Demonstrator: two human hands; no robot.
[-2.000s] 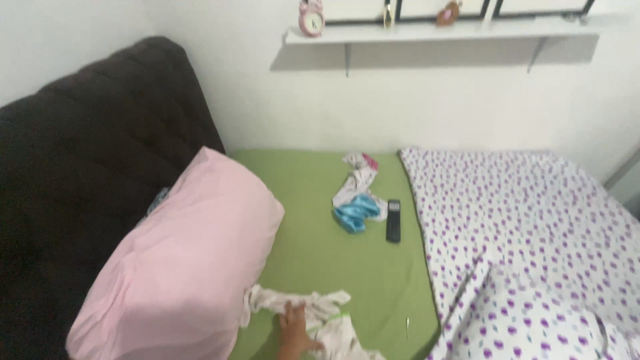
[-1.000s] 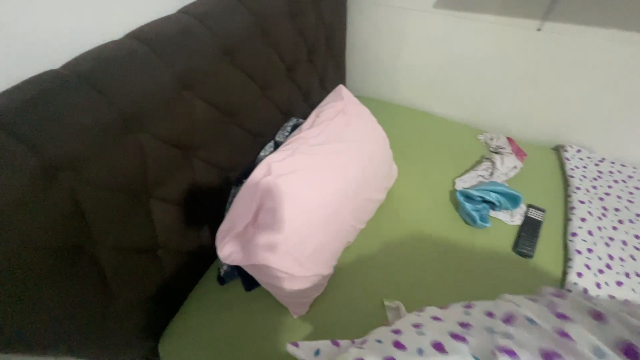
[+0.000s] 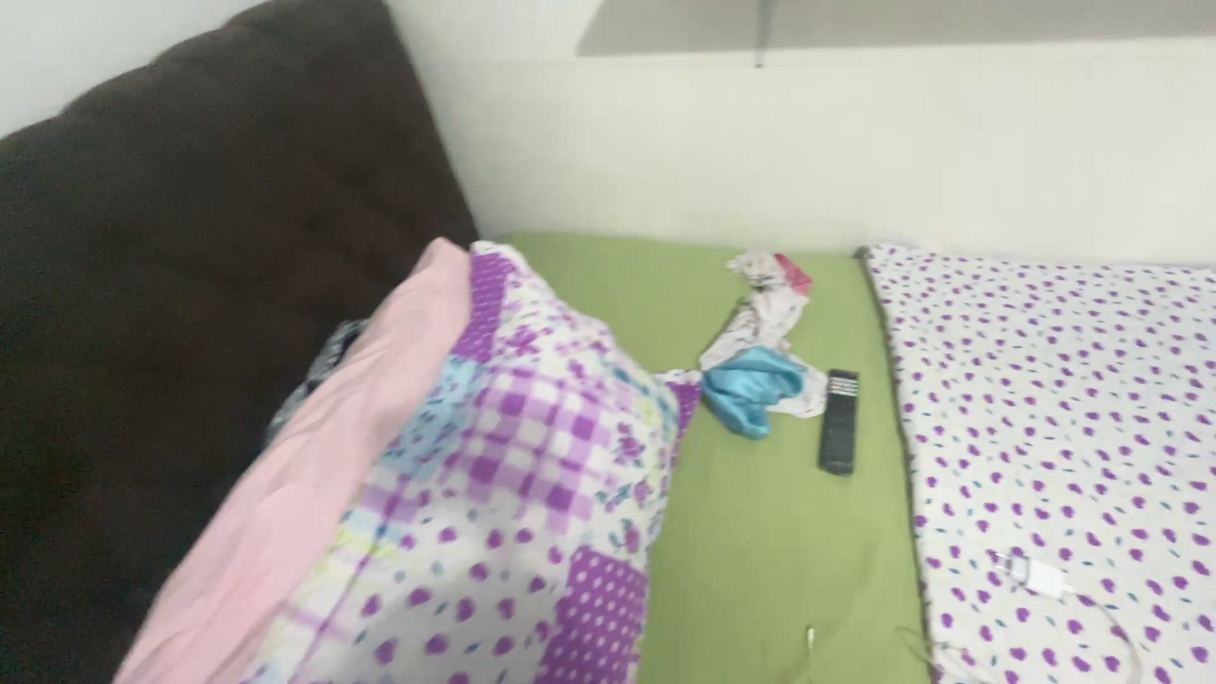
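Neither of my hands shows in the current head view. A patchwork-print pillow (image 3: 513, 456) in purple, white and blue leans against a pink pillow (image 3: 323, 475), which rests by the dark headboard. Right of them, on the green fitted sheet (image 3: 760, 541), lie a white printed cloth with a pink end (image 3: 765, 313), a blue satin cloth (image 3: 750, 385) and a black remote control (image 3: 839, 423). A purple-and-white patterned cover (image 3: 1045, 380) spreads over the right side of the bed, with a white charger plug (image 3: 1040, 575) and its cable on it.
The dark tufted headboard (image 3: 190, 237) stands at the left. Some dark patterned fabric (image 3: 323, 366) shows between it and the pink pillow. A white wall (image 3: 807, 152) borders the far edge of the bed, below a shelf bracket (image 3: 760, 33). A cable end (image 3: 809, 636) lies on the green sheet.
The patchwork pillow now stands in front of the pink one, where only the pink pillow stood before. The hand seen near the light cloth two seconds ago is out of view.
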